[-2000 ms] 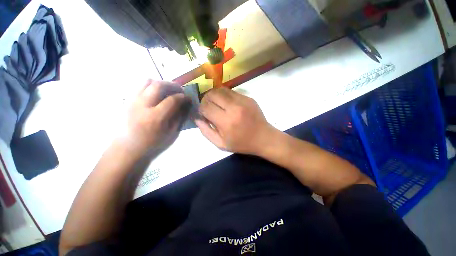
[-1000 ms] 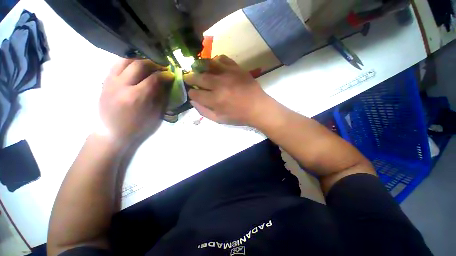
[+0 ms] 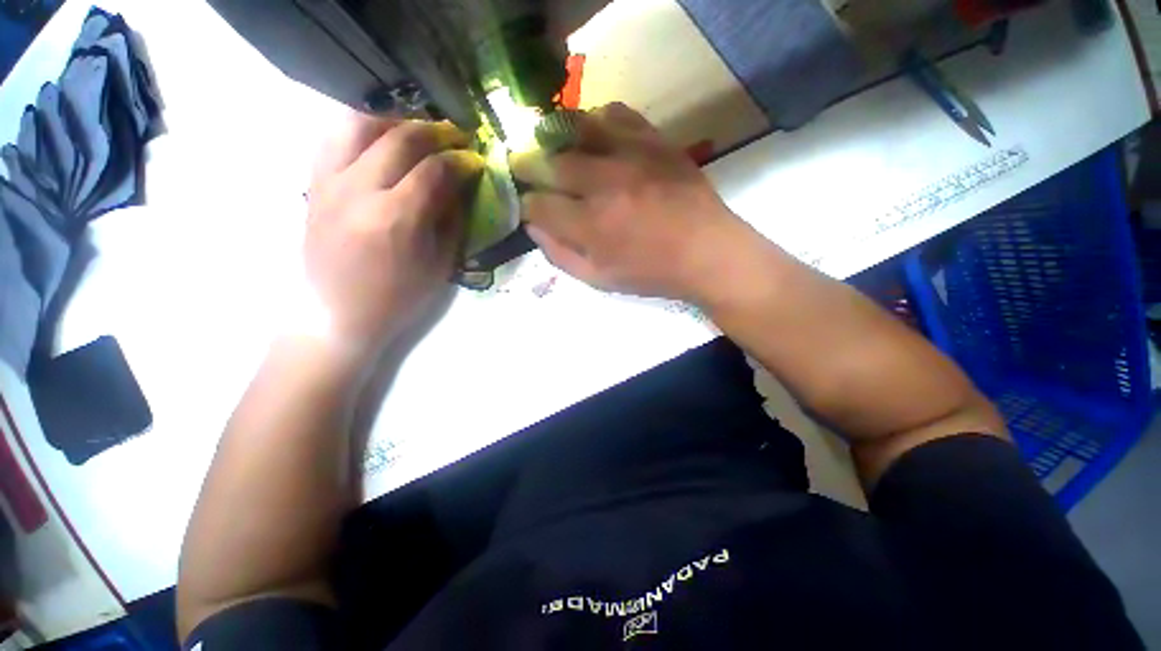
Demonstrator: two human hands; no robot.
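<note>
A small fabric piece point(image 3: 492, 210), yellow-green under the lamp, lies at the needle area of the sewing machine head point(image 3: 369, 51). My left hand point(image 3: 395, 216) holds its left side, fingertips close to the lit needle area. My right hand point(image 3: 630, 204) is at its right side, fingers bent beside the round knurled knob point(image 3: 558, 130). The right fingertips are partly hidden, so their hold on the fabric is unclear. The needle itself is lost in glare.
A dark stack of cut pieces point(image 3: 89, 399) lies at left, with a fanned bundle point(image 3: 83, 134) above it. A loose denim strip point(image 3: 783, 57), dark snips point(image 3: 952, 99) and orange-red tape point(image 3: 573, 80) are at upper right. A blue basket point(image 3: 1038, 318) stands at right.
Since two seconds ago, both hands have moved up from the table's front to the needle, bringing the fabric under the lamp. Since one second ago, mainly the camera view has shifted.
</note>
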